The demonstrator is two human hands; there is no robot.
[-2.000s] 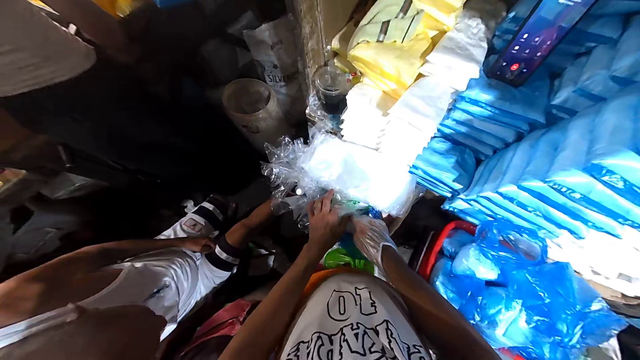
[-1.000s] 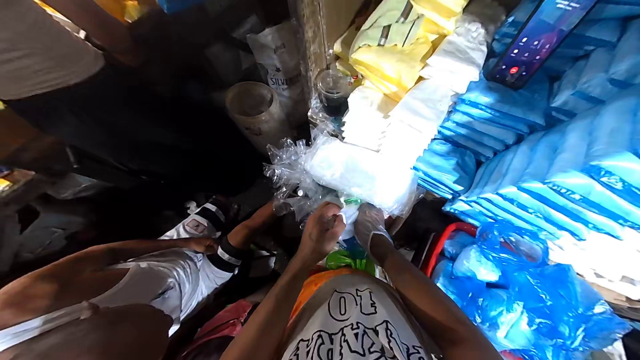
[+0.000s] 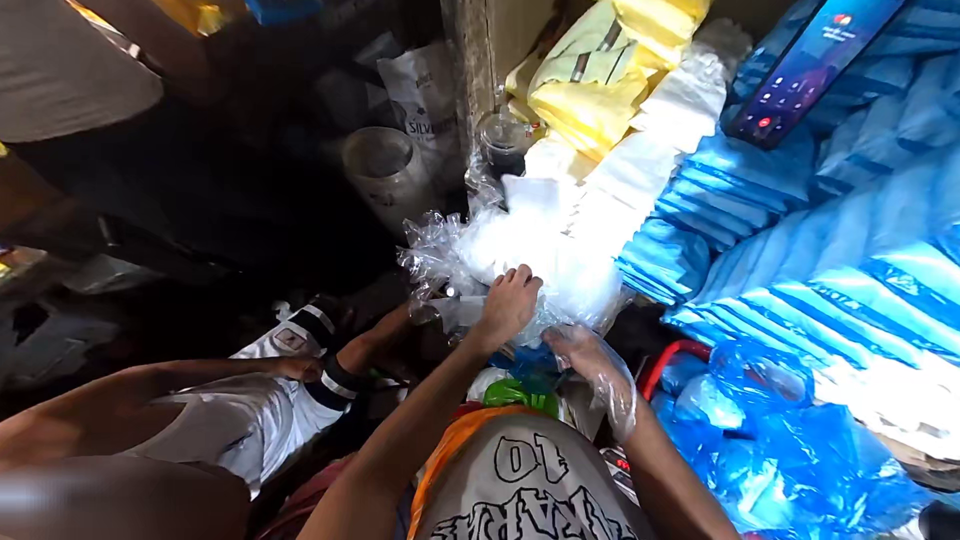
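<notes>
My left hand rests with bent fingers on a white bundle in clear plastic; glare hides whether it grips anything. My right hand, partly covered by clear plastic film that reaches over the wrist, is at the bundle's lower edge, its fingertips partly hidden. Crinkled clear plastic spreads at the bundle's left end. Below my hands lie a blue plastic bag and a green plastic bag.
Stacked blue plastic packs fill the right, with a smartphone on them. Yellow bags and a whitish bucket stand farther off. Loose blue bags lie by a red rim. A person sits close at left; another stands behind.
My left hand has moved up onto the white bundle from its lower edge, where it was a second ago beside my right hand. The phone's screen has changed slightly.
</notes>
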